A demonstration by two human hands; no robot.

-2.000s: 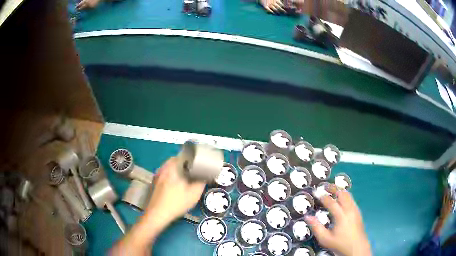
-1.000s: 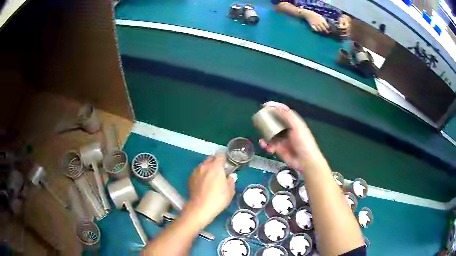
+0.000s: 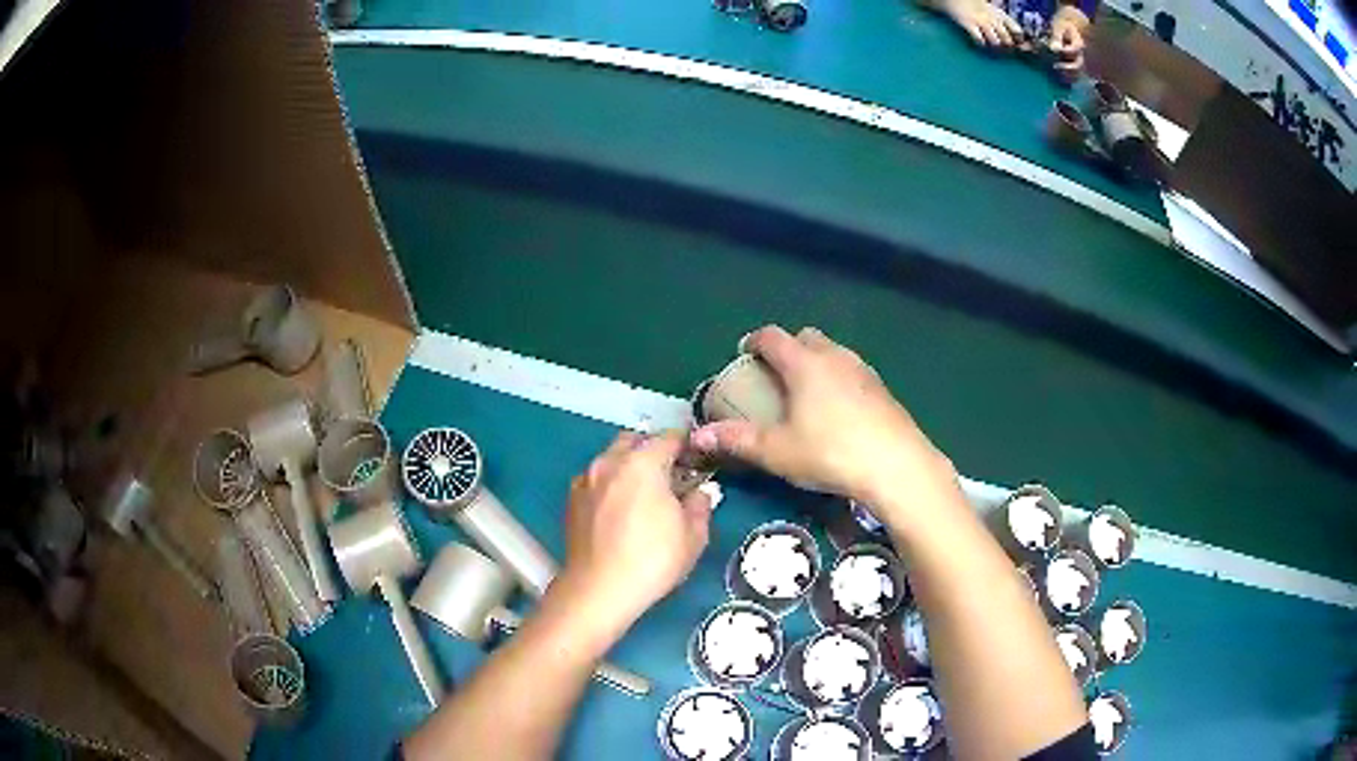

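My left hand (image 3: 633,520) holds the handle end of a grey-beige housing, mostly hidden by my fingers, over the pale strip. My right hand (image 3: 836,409) is closed around a grey-beige cup (image 3: 744,393) at the housing's barrel end. The cup and housing touch or overlap; how far they are joined is hidden. Grey cups with white centres (image 3: 832,666) stand in a cluster below my hands. Loose handled housings lie to the left, one with a radial grille (image 3: 442,467).
An open cardboard carton (image 3: 194,193) stands at left with more housings in it. A dark green belt (image 3: 625,253) runs behind the pale strip (image 3: 536,382). Across it are another person's hands (image 3: 1027,30) and several parts (image 3: 1104,125).
My right hand has brought the cup down and left onto the housing in my left hand. Across the belt, the other person's hands and parts now appear higher and further right in the view.
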